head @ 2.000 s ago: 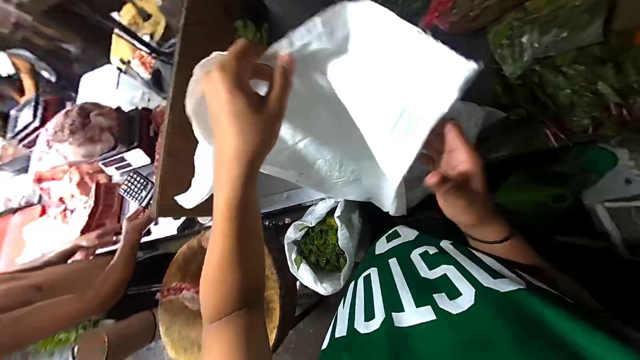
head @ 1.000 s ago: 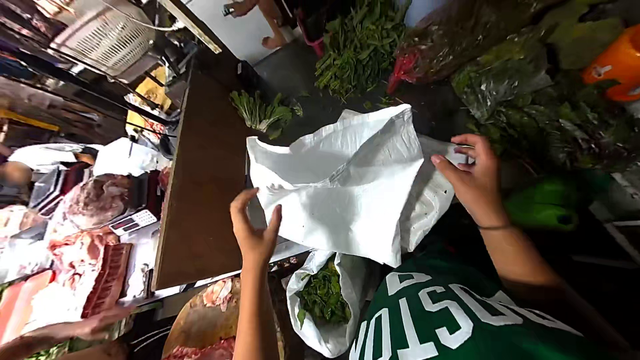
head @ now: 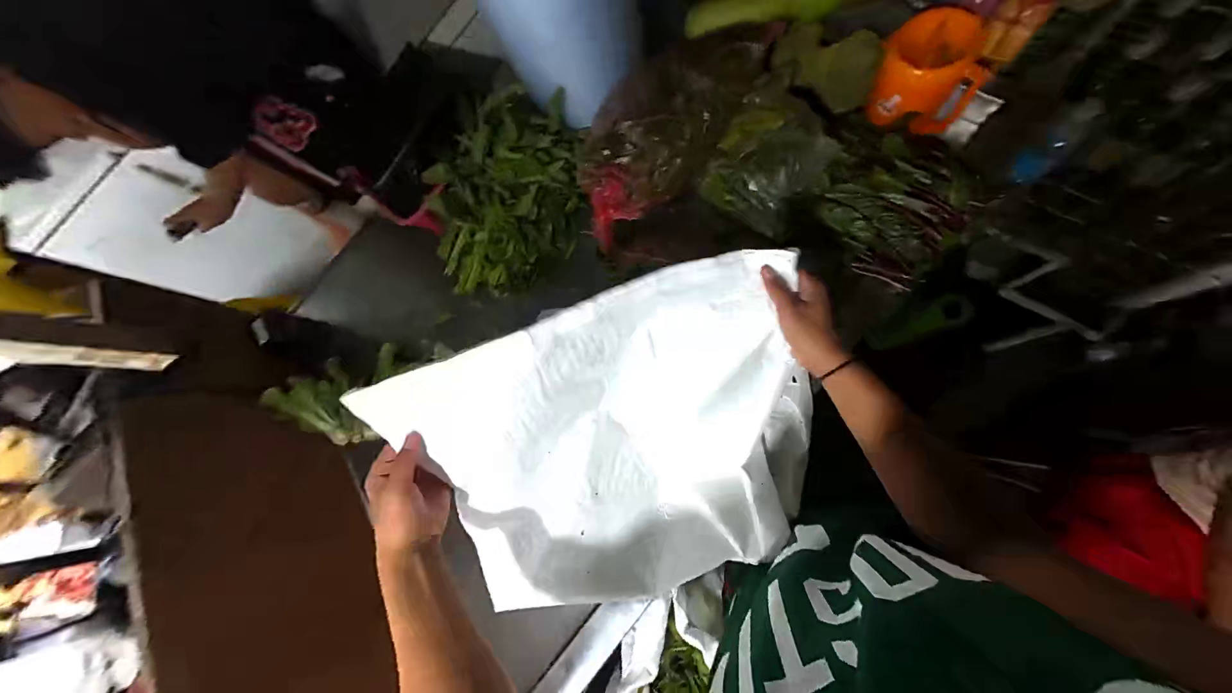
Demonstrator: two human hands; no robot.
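A large white sack (head: 616, 433), which looks like woven plastic, is spread out between my hands in the head view. My left hand (head: 409, 496) grips its left edge, thumb up, below the pointed left corner. My right hand (head: 807, 318) pinches the upper right corner; a thin dark band circles that wrist. Behind the sack's left corner lies a leafy green vegetable (head: 332, 399), partly hidden. Beneath the sack's lower edge, part of a white bag (head: 698, 616) with greens in it shows near the green shirt.
Bunches of leafy greens (head: 505, 192) lie on the dark surface ahead. An orange plastic container (head: 929, 67) stands at the upper right, near bagged greens (head: 770, 159). A brown board (head: 255, 549) rises at the left. Another person's hand (head: 217, 197) is over a white surface at the upper left.
The sack is now pulled wide between both hands, with my right hand at its upper corner. One second ago my left hand stood apart beside it. The view has swung toward the greens.
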